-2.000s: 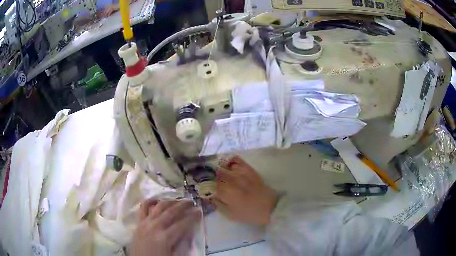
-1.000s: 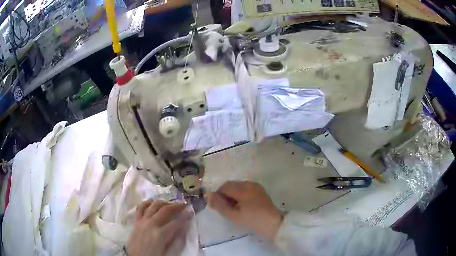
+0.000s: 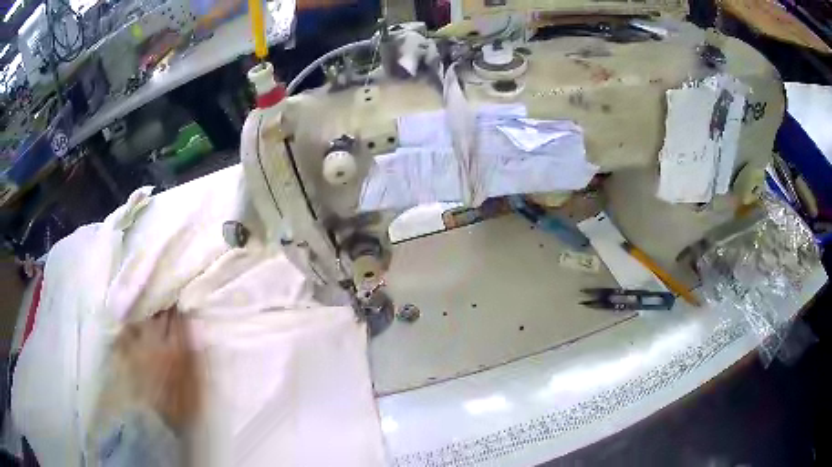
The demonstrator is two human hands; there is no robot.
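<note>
The white-to-cream garment (image 3: 283,383) covers the left of the table, its straight right edge running down from near the presser foot (image 3: 372,301) of the cream sewing machine (image 3: 629,109). My left hand (image 3: 160,365) is blurred on the cloth at the lower left; its fingers are too smeared to tell whether they grip cloth. My right hand is not in view. The grey machine bed (image 3: 483,310) shows to the right of the cloth.
Black thread snips (image 3: 629,299), an orange pencil (image 3: 661,272), a white paper strip (image 3: 620,251) and a blue-handled tool (image 3: 552,223) lie right of the needle. A crinkled clear bag (image 3: 762,264) is at the right end. Paper notes (image 3: 502,160) are tied around the arm.
My left hand has moved left, away from the needle. My right hand has left the picture. The cloth near the needle now lies spread flatter, and the bed is uncovered by hands.
</note>
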